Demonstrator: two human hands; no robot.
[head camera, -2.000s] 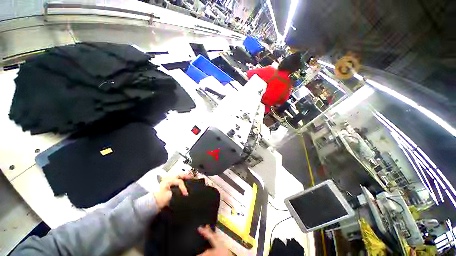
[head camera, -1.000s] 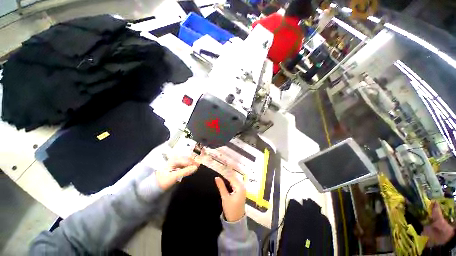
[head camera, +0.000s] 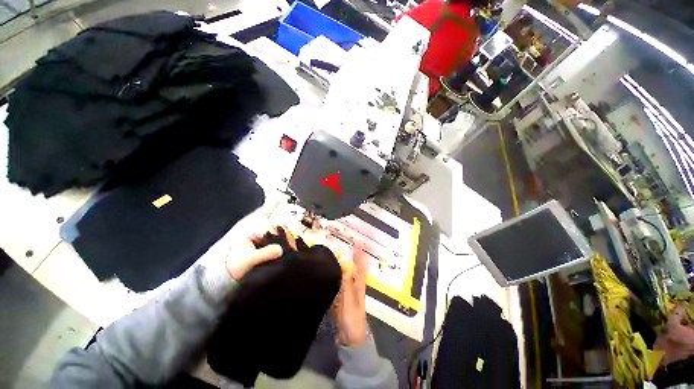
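Note:
A black cut panel (head camera: 278, 308) hangs bunched between my hands at the front of the sewing machine. My left hand (head camera: 255, 254) is closed on its upper left edge, with fingers partly hidden by the fabric. My right hand (head camera: 351, 292) is at the panel's right side, fingers pointing up; its fingertips are partly hidden behind the panel's edge. The dark grey machine head (head camera: 335, 175) with a red logo is just beyond the hands. The yellow-edged clamp frame (head camera: 416, 266) lies right of my right hand, with the pale template bed (head camera: 373, 247) inside it.
A large black panel heap (head camera: 129, 99) is at the far left, with a neat panel stack (head camera: 171, 220) nearer. A side panel pile (head camera: 475, 342) lies below the control screen (head camera: 530, 241). A blue bin (head camera: 316, 30) is beyond the machine. A person in red (head camera: 445, 38) is behind it.
The panel has been raised and bunched up from lying flat below the needle area. My left hand has closed on its edge, and my right hand has turned upright beside it.

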